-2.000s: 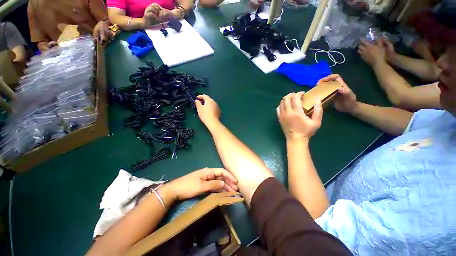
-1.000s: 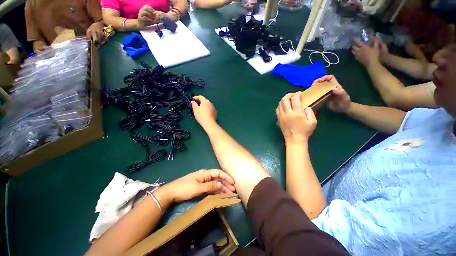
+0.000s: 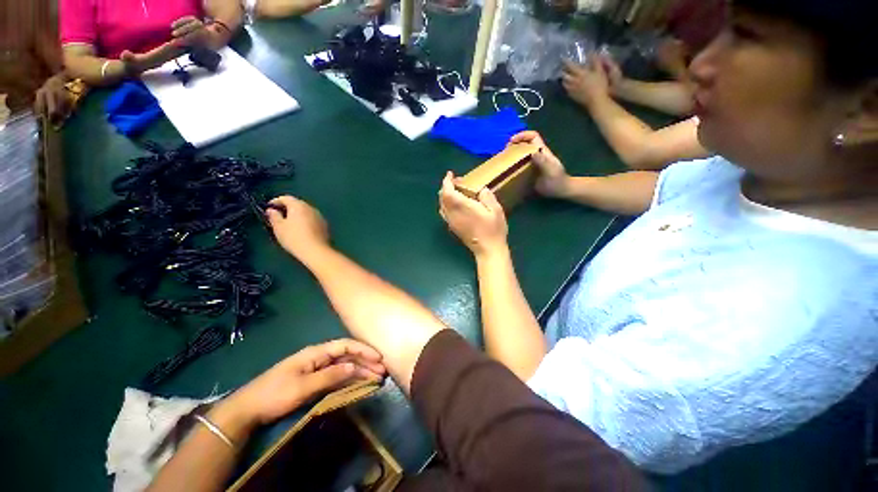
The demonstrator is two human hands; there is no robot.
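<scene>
A tangled pile of black cables point(image 3: 183, 226) lies on the green table. My right hand point(image 3: 298, 229) is at the pile's right edge, its fingertips closed on a black cable. My left hand point(image 3: 313, 377) rests over the flap of an open brown cardboard box point(image 3: 322, 408) at the bottom, fingers loosely extended beside my right forearm; it grips nothing that I can see. The box is cut off by the lower edge and its inside is dark. A whitish cloth point(image 3: 144, 437) lies left of my left wrist.
At right, a person in light blue holds a brown box point(image 3: 501, 178). A large carton point(image 3: 63, 307) of clear bags is cut off at left. Beyond are white sheets point(image 3: 231, 96), blue cloths point(image 3: 477, 130), a second black pile point(image 3: 375, 67), pale posts point(image 3: 483, 48) and other people's hands.
The view has turned right, so everything sits further left in the picture. My hands keep about the same places on the cable pile and box. The neighbour's box is tilted differently, showing its opening.
</scene>
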